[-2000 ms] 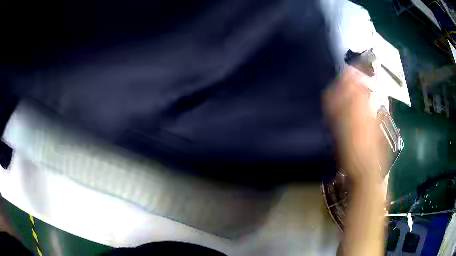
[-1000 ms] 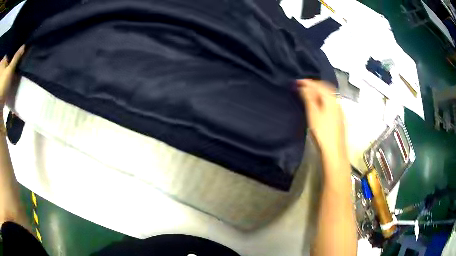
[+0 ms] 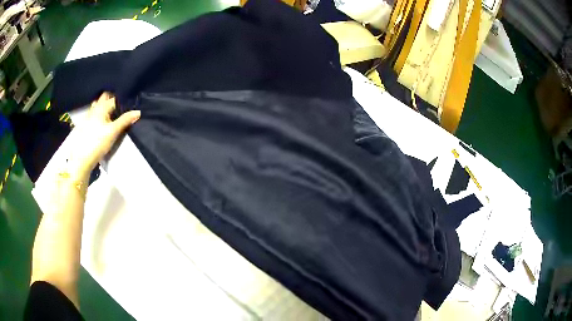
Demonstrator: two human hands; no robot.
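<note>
A large dark garment (image 3: pixel 244 56) lies across the white-covered table, its shiny lining (image 3: pixel 270 169) facing up. A matte dark hem band (image 3: pixel 232 244) borders the lining on the near side. My left hand (image 3: pixel 103 128) is at the garment's left end, thumb and fingers pinching its edge. Under the near side, part of a pale ribbed padded board (image 3: pixel 276 298) shows. My right hand is not in view. The iron is not in view.
Dark cut scraps (image 3: pixel 461 178) and white papers (image 3: pixel 495 207) lie at the table's right. Tan and orange-brown strips (image 3: pixel 461 69) stand beyond the table at the top right. Green floor (image 3: pixel 502 131) with yellow-black tape surrounds the table.
The view has swung left and up. My right hand and the iron have left the picture. My left hand now holds the garment's left end, and more matte cloth shows beyond the lining.
</note>
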